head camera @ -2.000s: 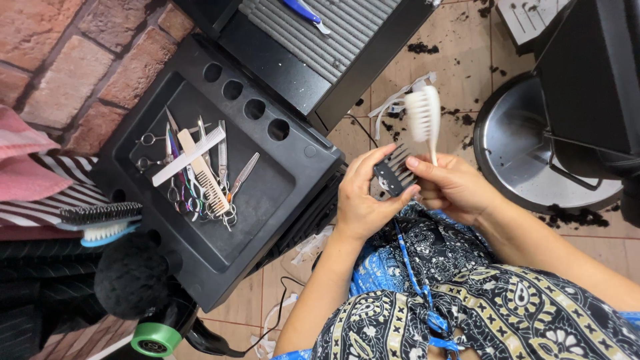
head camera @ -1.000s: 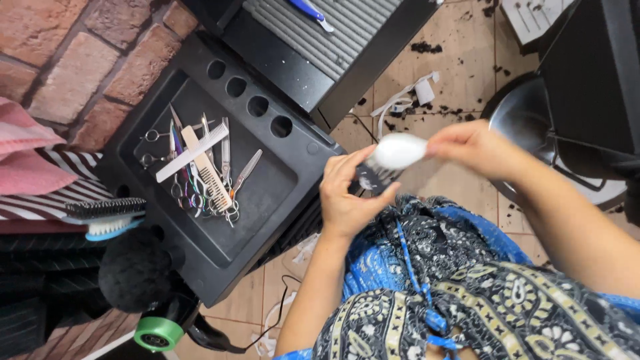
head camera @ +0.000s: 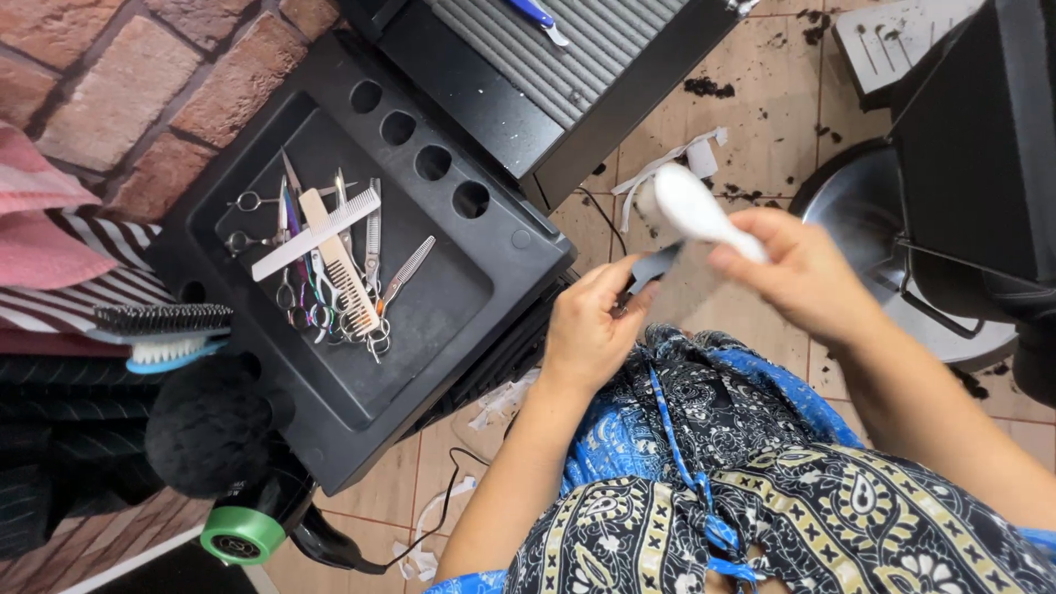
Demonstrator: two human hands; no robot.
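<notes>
My right hand (head camera: pixel 792 272) grips the handle of a small white brush (head camera: pixel 701 210), its smooth back towards me and slightly blurred. Between the thumb and fingers of my left hand (head camera: pixel 598 322) is a dark clipper guard comb (head camera: pixel 653 266), partly hidden by the fingers. The brush is just above and to the right of the guard. To the left, a black trolley tray (head camera: pixel 445 346) holds several scissors (head camera: pixel 404 272), a white comb (head camera: pixel 318 235) and a beige comb (head camera: pixel 342 276) lying crossed.
A hair dryer (head camera: pixel 272 503), a black neck duster (head camera: pixel 206 425) and brushes (head camera: pixel 165 322) hang at the trolley's left side. A blue razor (head camera: pixel 536 16) lies on a ridged grey mat (head camera: pixel 495 49). Cut hair (head camera: pixel 709 87) litters the tiled floor; a chair base (head camera: pixel 858 214) stands at right.
Two seconds ago the brush stood upright with its bristles in view; now its back shows. My right hand has moved it about over the guard, while my left hand kept hold of the guard.
</notes>
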